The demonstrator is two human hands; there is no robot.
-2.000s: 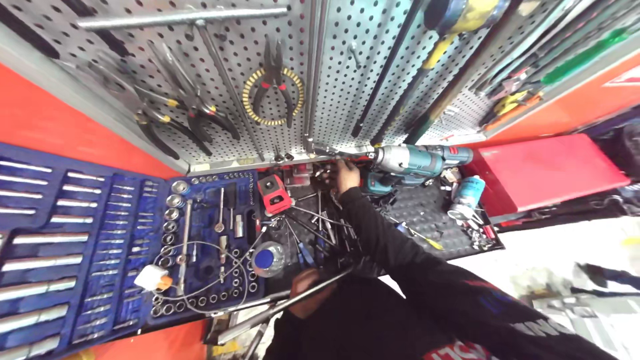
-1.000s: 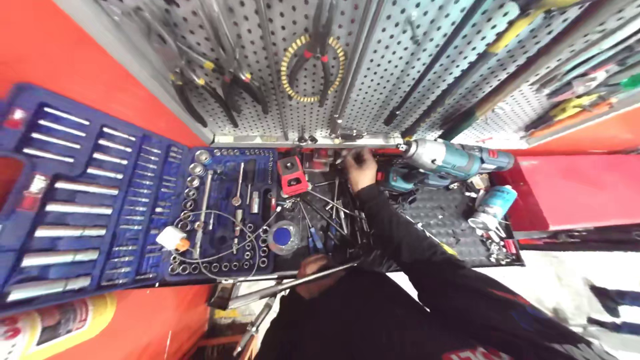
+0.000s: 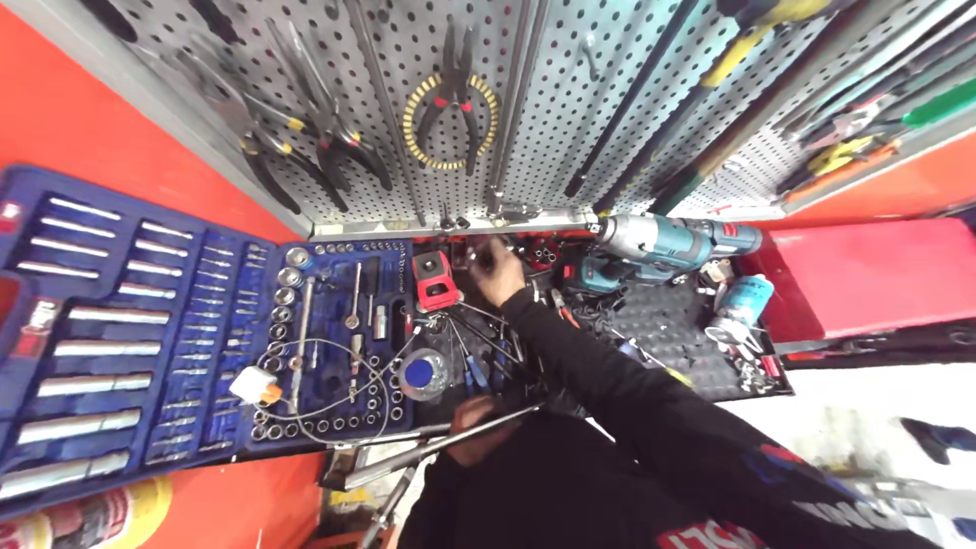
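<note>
My right hand point(image 3: 499, 276) reaches to the back of the tool tray, just right of a red and black holder point(image 3: 435, 280). Its fingers are blurred and lie among small dark parts; whether they hold one is unclear. Near the front edge my left hand point(image 3: 476, 427) is wrapped around a long metal bar point(image 3: 427, 451) that slants across the tray edge. A bottle with a blue cap point(image 3: 419, 374) stands left of and above that hand. Screwdrivers with blue handles point(image 3: 476, 371) lie between the hands. Right of my right hand rests a teal cordless impact wrench point(image 3: 659, 240).
An opened blue socket set point(image 3: 335, 343) lies left, with a cable and white plug point(image 3: 253, 385) across it. Pliers point(image 3: 456, 91) and long bars hang on the perforated panel behind. At right are a blue spray can point(image 3: 743, 301) and a red metal box point(image 3: 869, 278).
My right hand remains at the back of the tray, with its fingers in a slightly different pose. The left hand stays on the metal bar.
</note>
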